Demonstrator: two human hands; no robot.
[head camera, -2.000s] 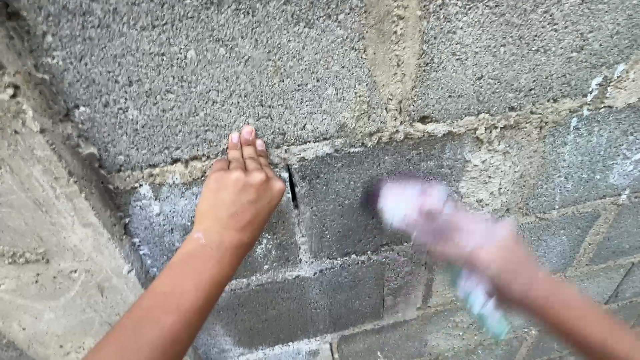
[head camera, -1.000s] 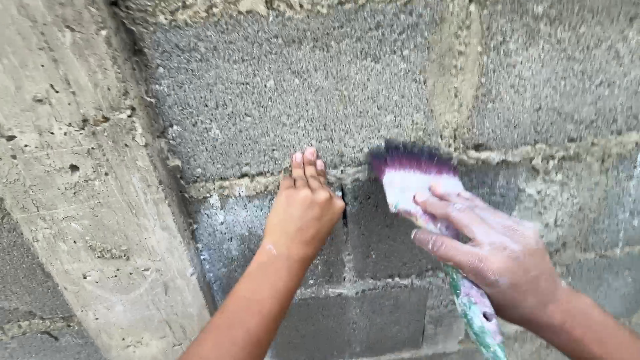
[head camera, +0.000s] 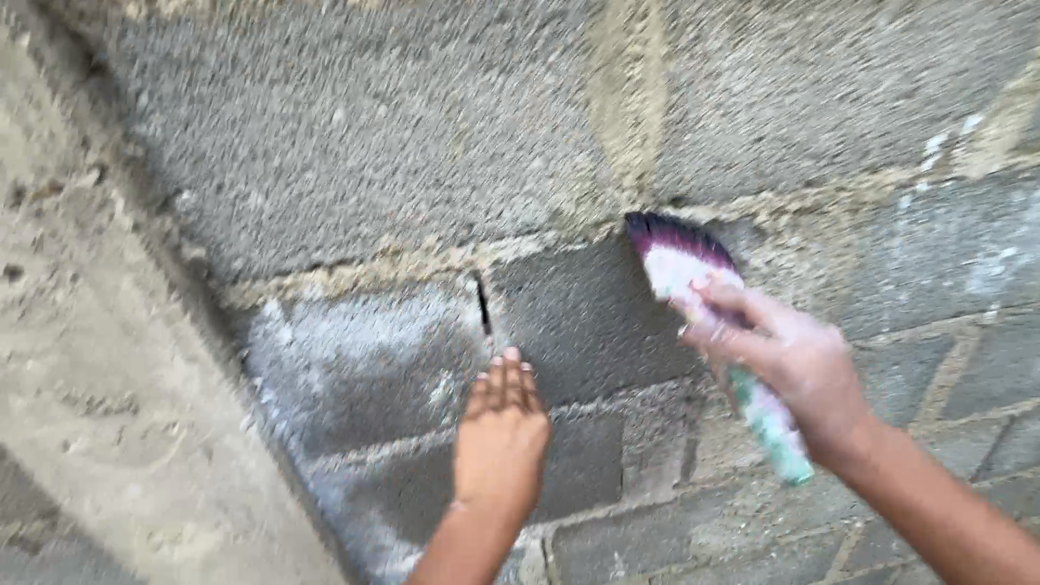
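Observation:
My right hand (head camera: 780, 357) is shut around a paintbrush (head camera: 691, 272) with dark purple bristles, a white-coated middle and a green and white handle. The bristle tips are at the mortar joint, along the top edge of a dark, damp-looking concrete block (head camera: 585, 317). White residue coats the fingers of that hand. Lower and to the left, my left hand (head camera: 504, 431) lies against the block wall with its fingers extended together, nothing visible in it. Just above its fingertips is a narrow dark gap (head camera: 483, 305) in the vertical joint. Whether the palm touches the wall is hidden.
A rough concrete column (head camera: 122, 325) slants down the left side beside the wall. Larger grey blocks (head camera: 366, 138) lie above the mortar line (head camera: 382, 264). White smears mark a block (head camera: 349, 349) left of the gap and others at the right.
My left hand has moved down from the horizontal mortar joint beside the gap to below the gap. The paintbrush, still in my right hand, has moved right, away from the gap.

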